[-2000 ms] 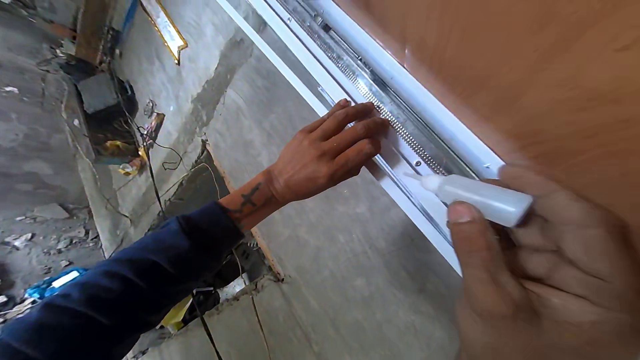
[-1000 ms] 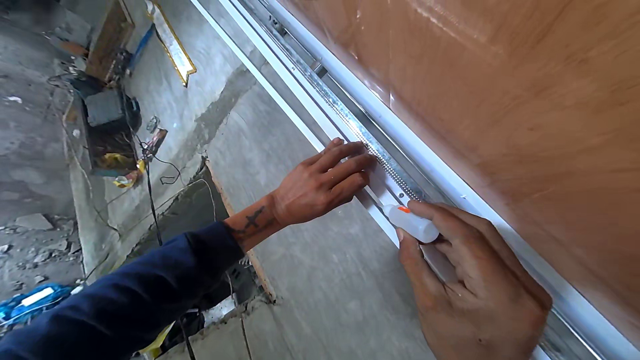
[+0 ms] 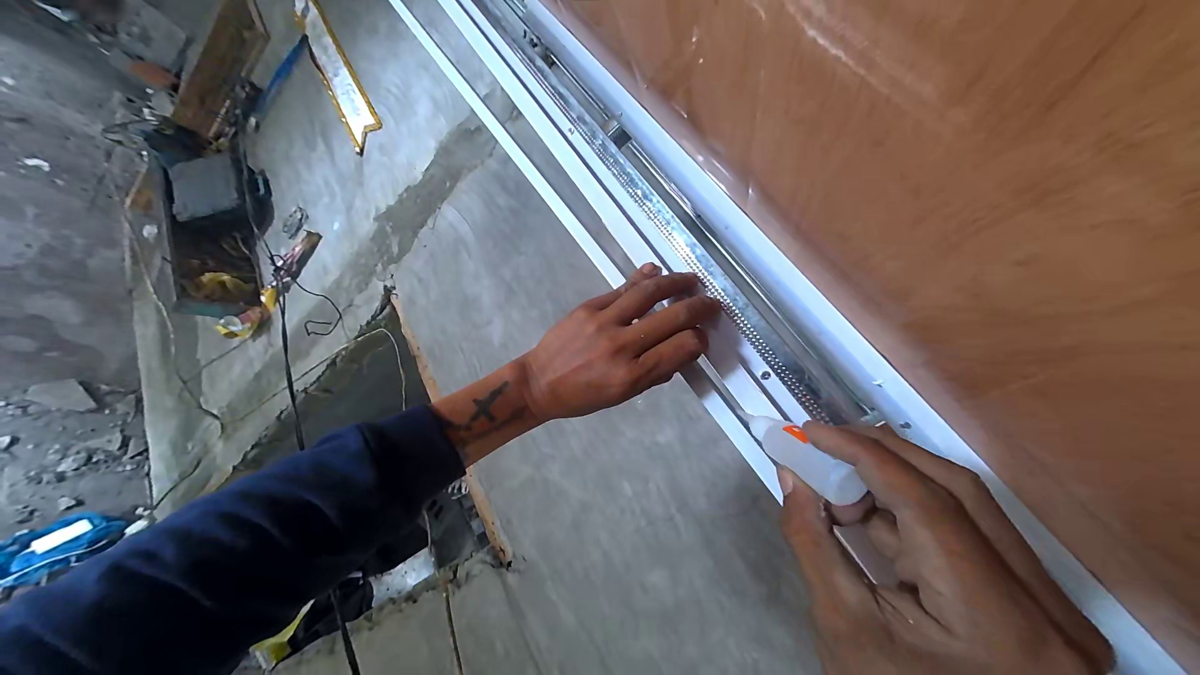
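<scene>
My right hand holds a small white plastic squeeze bottle with an orange mark near its neck. Its nozzle points at the edge of a white metal profile, close to that strip's lower end. The fingertips of my left hand rest on the same profile, up and left of the bottle. Beside the fingers runs a perforated metal strip. A thinner white strip lies parallel on the wall side, partly behind my left hand. Whether liquid leaves the nozzle cannot be told.
A brown panel fills the upper right beside a white frame. Grey cement wall lies behind the strips, with a rough-edged opening at left. A box with cables, dangling wires, rubble and a blue item are further left.
Two seconds ago the bottle lay more sideways in my right hand; its nozzle now sits at the profile's edge, with the fingers gripping from the right. My left hand stays on the profile.
</scene>
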